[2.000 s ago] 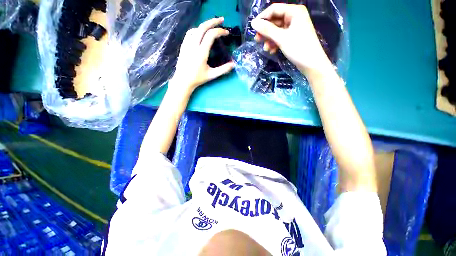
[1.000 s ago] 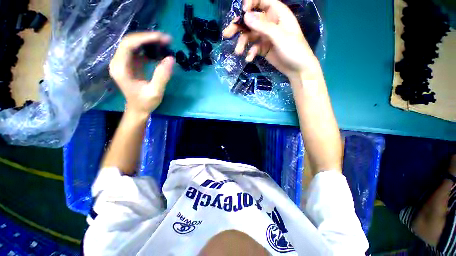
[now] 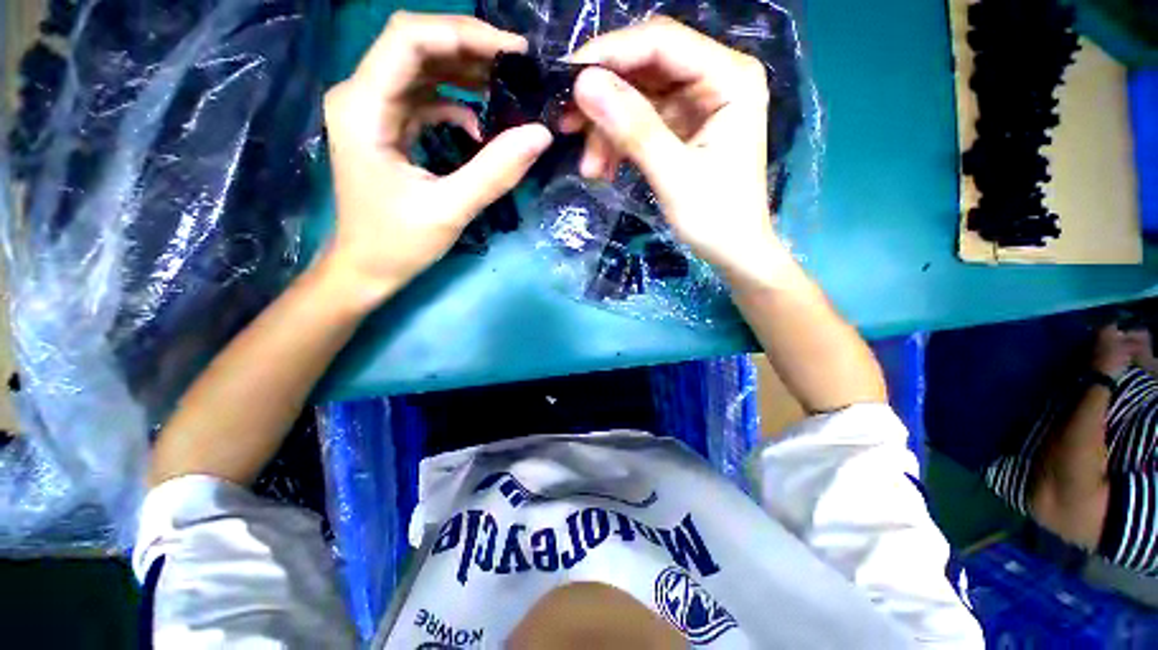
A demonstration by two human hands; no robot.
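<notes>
My left hand (image 3: 413, 165) grips a black plastic housing (image 3: 514, 92) between thumb and fingers, at the upper middle. My right hand (image 3: 673, 127) is beside it, thumb and index finger pinched at the housing's right side. A small dark piece (image 3: 566, 92) shows at its fingertips; its shape is too small to tell. The hands nearly meet over the bench. The clear parts bag (image 3: 578, 229) with black pieces lies under and behind my right hand. Loose black housings (image 3: 499, 218) lie partly hidden behind my left hand.
A large cloudy liner bag (image 3: 76, 305) covers the left. Black pieces in tight rows (image 3: 1012, 140) lie on a cardboard sheet (image 3: 1098, 178) at right. The teal bench edge (image 3: 610, 362) crosses before me, with blue crates (image 3: 362, 508) below. A person in a striped shirt (image 3: 1133, 470) is at lower right.
My left hand has moved right with the housing, and my right hand has come down to meet it. The camera view has shifted, bringing more of the striped-shirt person into sight.
</notes>
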